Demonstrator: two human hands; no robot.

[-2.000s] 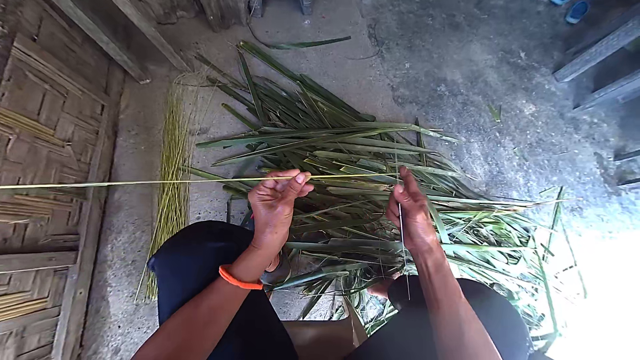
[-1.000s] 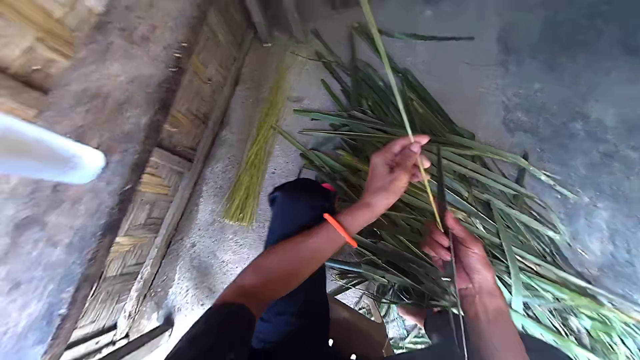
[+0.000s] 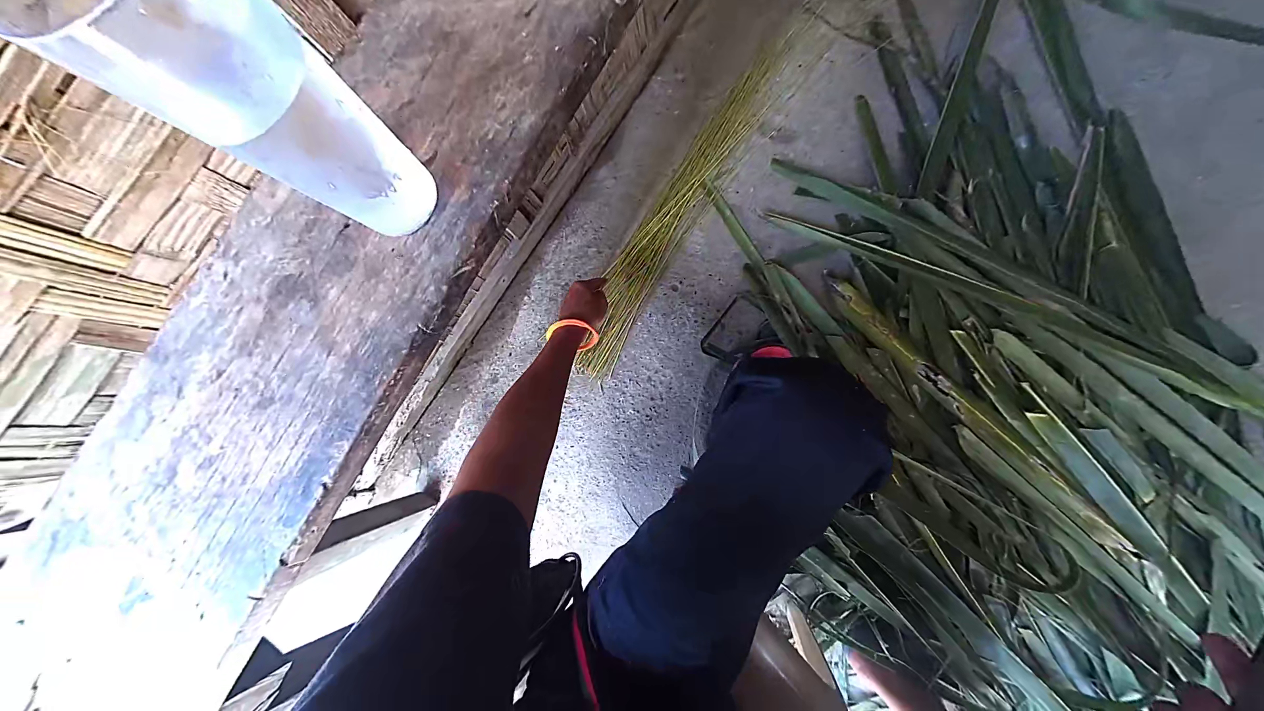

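Note:
My left hand (image 3: 585, 301), with an orange band at the wrist, reaches to the lower end of a bundle of thin yellow-green leaf ribs (image 3: 681, 188) lying on the concrete floor. Its fingers are bent at the bundle's left edge; whether they grip a rib cannot be told. Part of my right hand (image 3: 1224, 676) shows at the bottom right corner, over the heap of long green palm leaves (image 3: 1086, 346). What it holds is out of sight.
A wooden sill (image 3: 513, 247) runs along the floor left of the bundle. Beyond it are a whitish translucent cylinder (image 3: 336, 138) and woven bamboo panels (image 3: 118, 197). My dark-clothed knee (image 3: 790, 425) stands between the bundle and the leaves.
My left hand has left the strip it held near my right hand and moved left to the rib bundle. The knife-like blade by my right hand is out of view. The view has swung left.

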